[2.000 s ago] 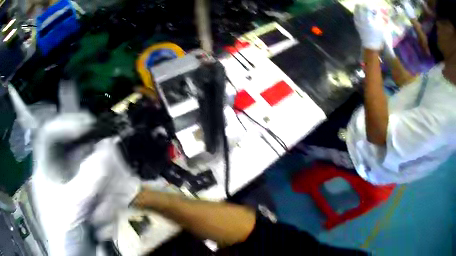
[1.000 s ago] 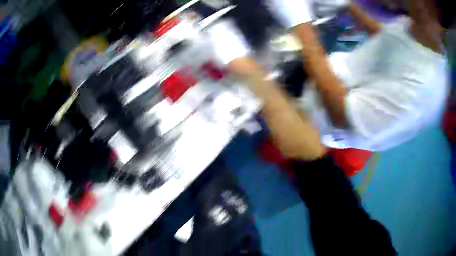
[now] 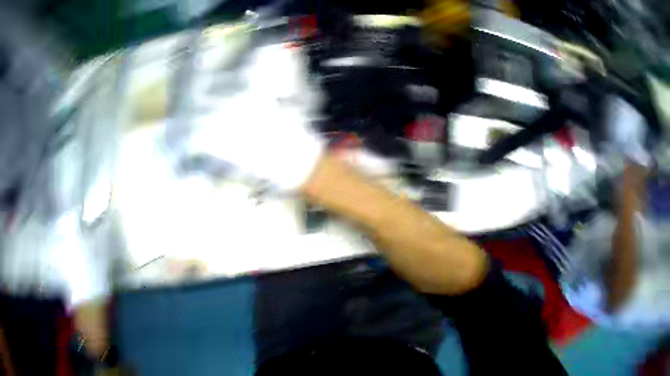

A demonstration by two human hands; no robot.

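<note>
The view is strongly blurred. My right hand (image 3: 261,121), in a white glove, is over the white bench top (image 3: 198,246), left of a heap of black fittings (image 3: 367,95). Its fingers are smeared, and whether it holds anything cannot be told. Pale strip-like shapes (image 3: 143,99) lie around and beyond the hand. A smaller white-gloved hand with a bare forearm shows at the lower left; I cannot tell whether it is my left hand or another person's.
A grey-white box (image 3: 510,70) stands right of the heap, with a long dark bar-like thing (image 3: 525,136) slanting before it. A yellow object (image 3: 444,18) is behind. Another person's arm (image 3: 628,220) is at the right, above a red stool (image 3: 529,275).
The view has swung left, bringing more of the bench's left part into sight. My right hand was reaching over the bench's right part and is now left of the black heap.
</note>
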